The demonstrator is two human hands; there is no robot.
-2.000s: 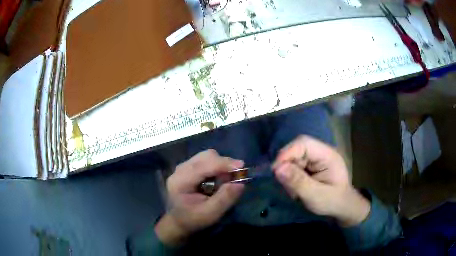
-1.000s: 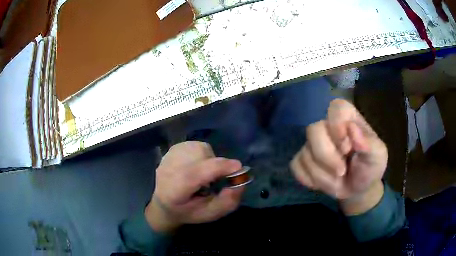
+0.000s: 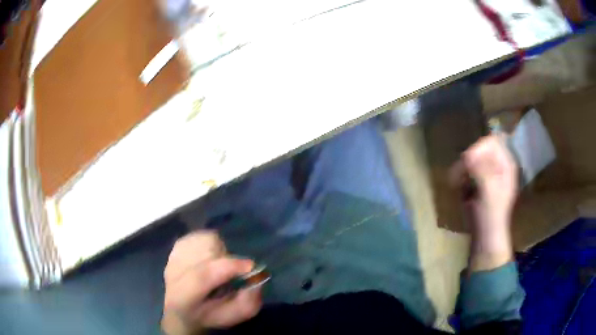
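My left hand (image 3: 208, 282) is shut on a small metal bobbin (image 3: 257, 277) wound with brown thread, between thumb and forefinger at lower left. A dark object, partly hidden inside the same hand, cannot be made out clearly. My right hand (image 3: 489, 171) is closed, blurred and raised at the right, well apart from the left. A faint thread (image 3: 358, 226) runs in line between the bobbin and my right hand; its ends are too blurred to see.
A brown leather panel (image 3: 108, 98) with a white label (image 3: 159, 63) lies on the white table (image 3: 274, 98). Stacked panels (image 3: 29, 216) stand at the left edge. A red strip (image 3: 498, 26) hangs over the table edge at upper right. An open cardboard box (image 3: 555, 203) is below right.
My right hand has moved up and right, away from the left. My left hand, still holding the bobbin, appears lower and further left. The view has shifted and tilted.
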